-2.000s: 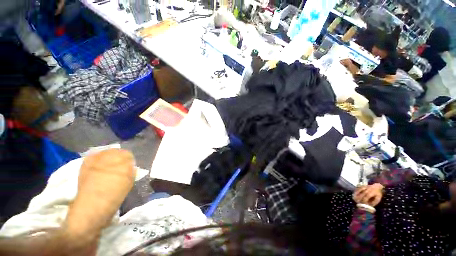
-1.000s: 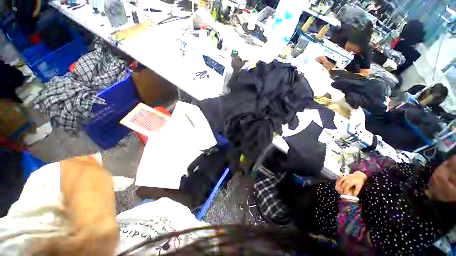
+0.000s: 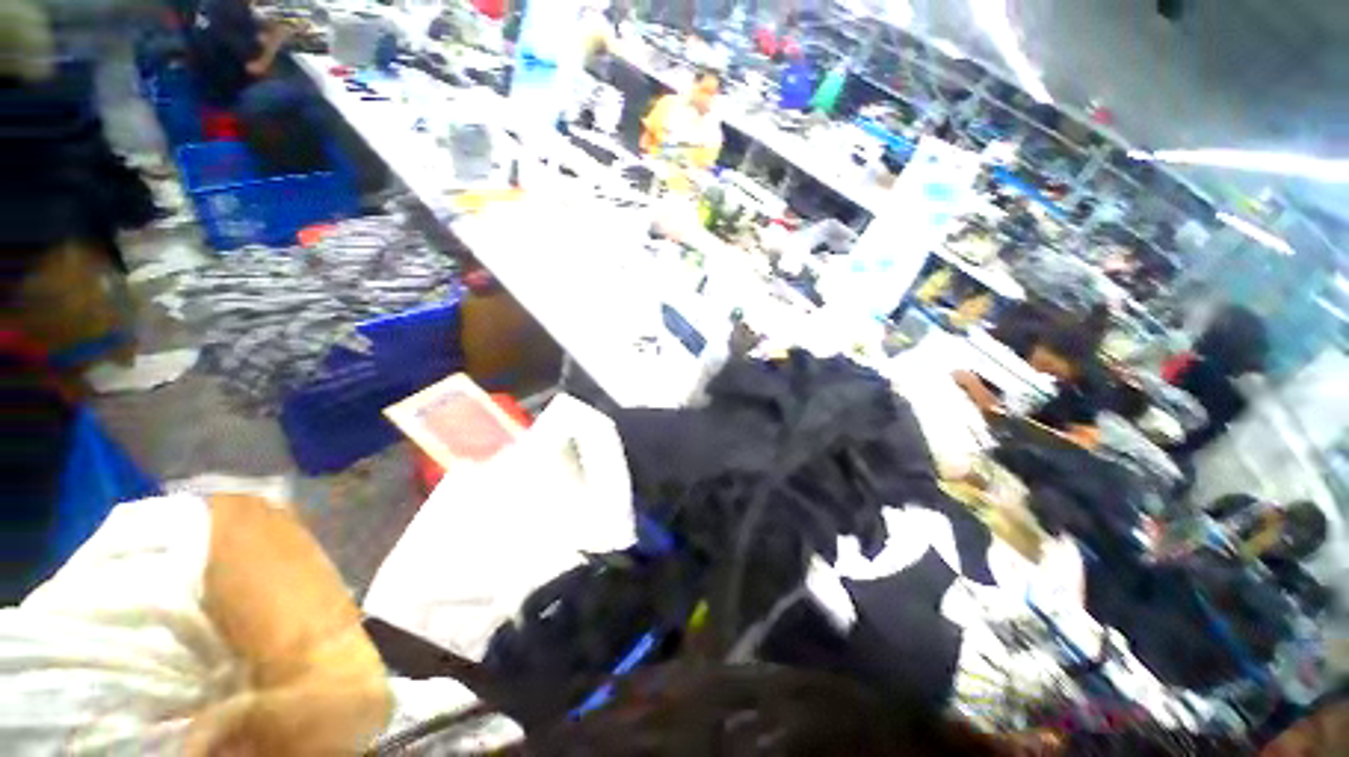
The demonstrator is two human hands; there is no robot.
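Neither of my hands shows. A bare bent arm [image 3: 289,621] with a white sleeve is at the lower left; its hand cannot be made out. A large heap of black cloth [image 3: 806,444] lies at the near end of the white table [image 3: 570,281] and hangs over its edge. A stiff white sheet [image 3: 503,518] drapes down left of the heap. Flat black pieces [image 3: 888,614] lie to the right of the heap, with white shapes between them. The picture is blurred.
A stool with a tan-edged top [image 3: 456,423] stands left of the sheet. Plaid cloth [image 3: 296,303] lies by a blue crate [image 3: 370,385], with another blue crate [image 3: 266,200] behind. A person in yellow [image 3: 684,126] and others sit at machine tables.
The view has tilted up, so the table and heap sit lower and more of the room and ceiling lights shows. The person in dotted clothing has mostly left the frame at the lower right.
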